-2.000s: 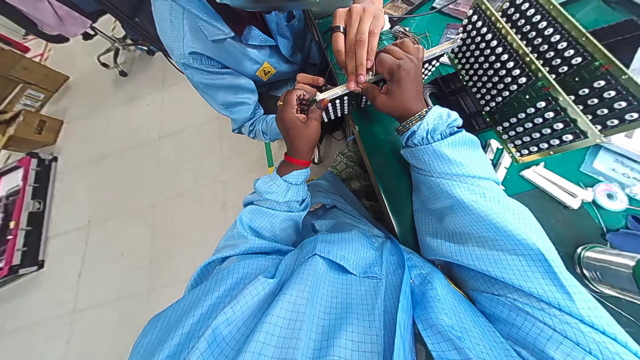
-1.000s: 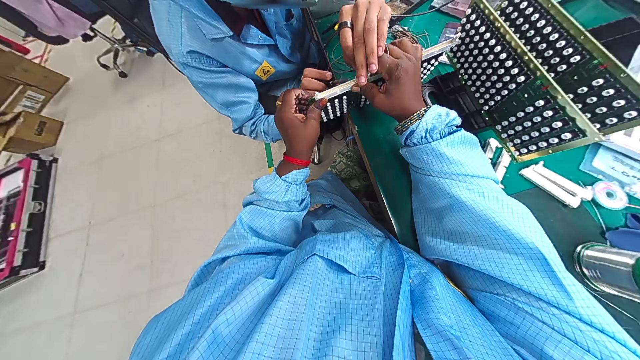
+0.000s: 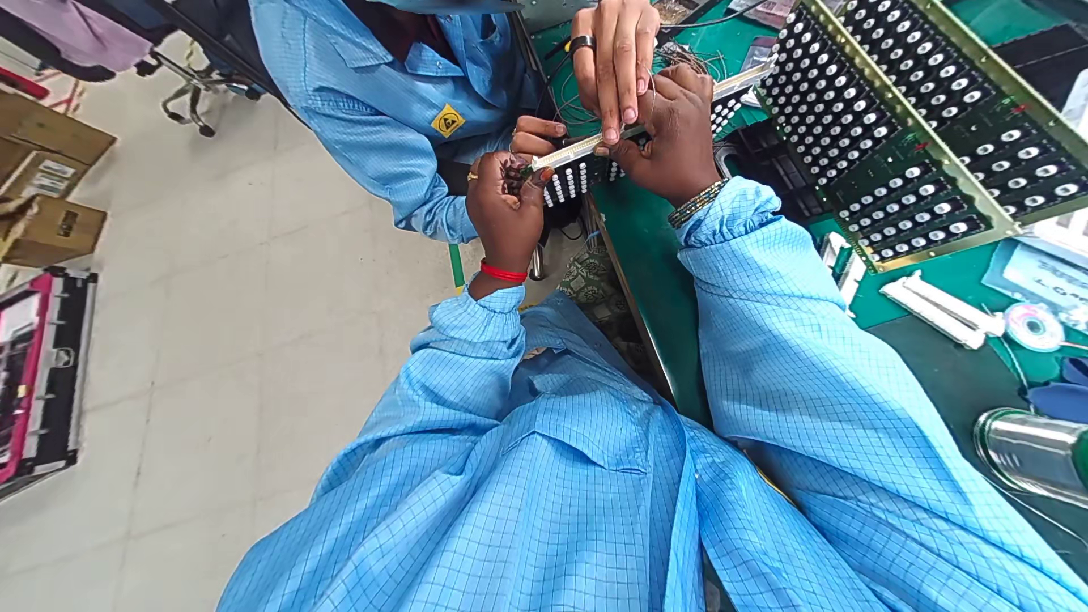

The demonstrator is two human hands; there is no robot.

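My left hand (image 3: 508,200), with a red band at the wrist, grips the near left end of a circuit board that carries a long white connector strip (image 3: 578,151). Rows of white round parts (image 3: 568,183) show on the board below the strip. My right hand (image 3: 676,136), with a beaded bracelet, is closed at the strip's middle, its thumb and finger pinching there; what lies between them is too small to tell. A co-worker's hand with a dark ring (image 3: 614,64) touches the strip beside my right fingers, and the co-worker's other hand (image 3: 535,136) is at its left end.
Circuit boards with rows of white round parts (image 3: 837,110) stand at the right on the green bench mat (image 3: 637,255). Nearer lie white connectors (image 3: 935,310), a small spool (image 3: 1034,327) and a metal cylinder (image 3: 1033,450). Thin wires (image 3: 697,59) lie behind my right hand. Cardboard boxes (image 3: 55,229) are on the left.
The co-worker's ringed hand has shifted slightly on the strip. Both my hands stay at about the same places.
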